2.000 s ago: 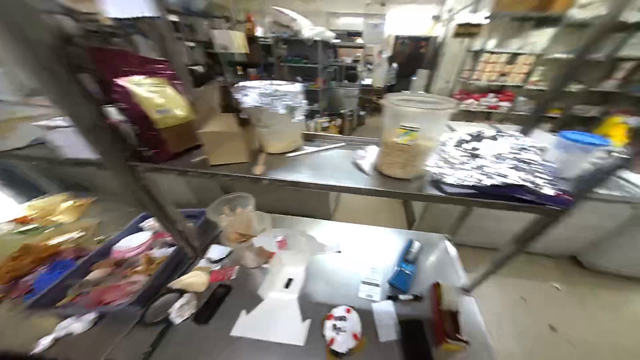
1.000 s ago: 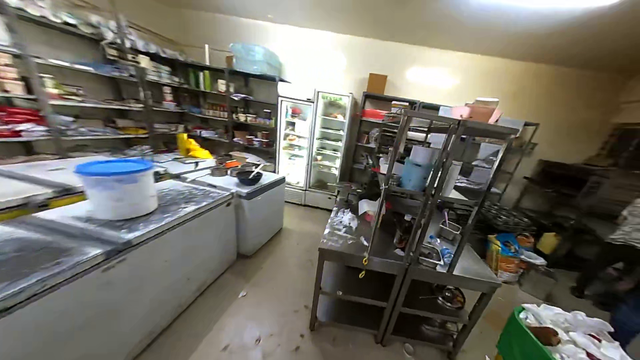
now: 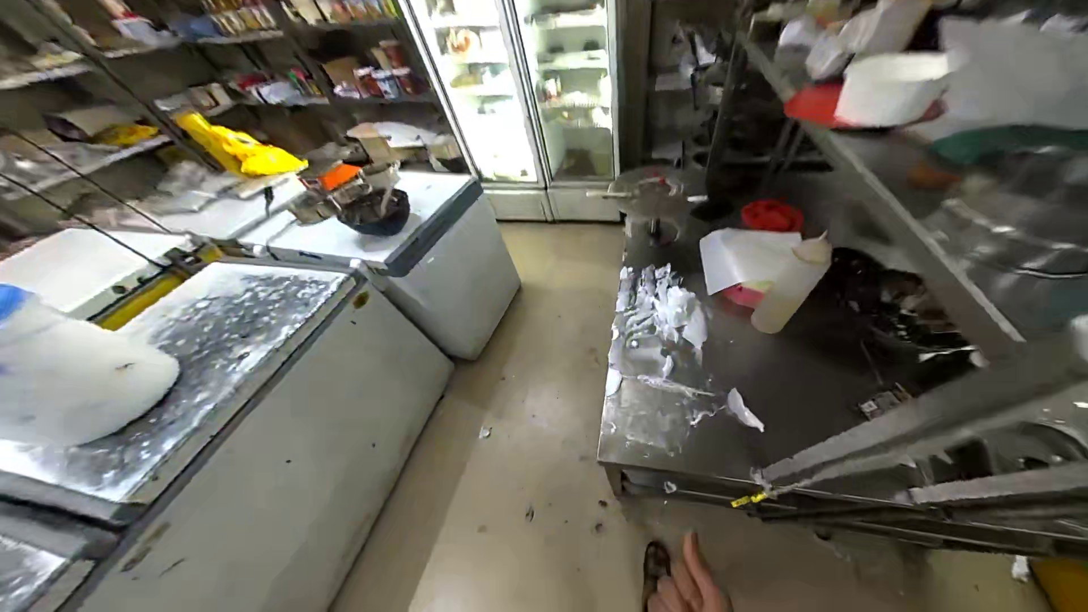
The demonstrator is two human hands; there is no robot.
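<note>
At the bottom edge, right of the middle, my right hand (image 3: 690, 582) shows in part, one finger stretched out and the others loosely curled; nothing is seen in it. It is over the floor, beside a dark shoe (image 3: 656, 563) and below the near corner of a steel table (image 3: 731, 442). White cream is smeared over the table's left end. Farther back on it stand a pale squeeze bottle (image 3: 790, 289), a white sheet (image 3: 738, 257), a red bowl (image 3: 772, 216) and a cake turntable (image 3: 654, 191). My left hand is out of view.
A floor aisle (image 3: 518, 425) runs between chest freezers (image 3: 382, 408) and the table. A white bucket (image 3: 76, 374) stands on the near freezer, a black bowl (image 3: 374, 212) on the far one. Lit glass-door fridges (image 3: 535, 93) close the aisle's end. Steel rack posts (image 3: 926, 399) cross the right side.
The view has turned from the cluttered worktable to the aisle, and the cream-smeared table is now nearer. A hand has come into view at the bottom.
</note>
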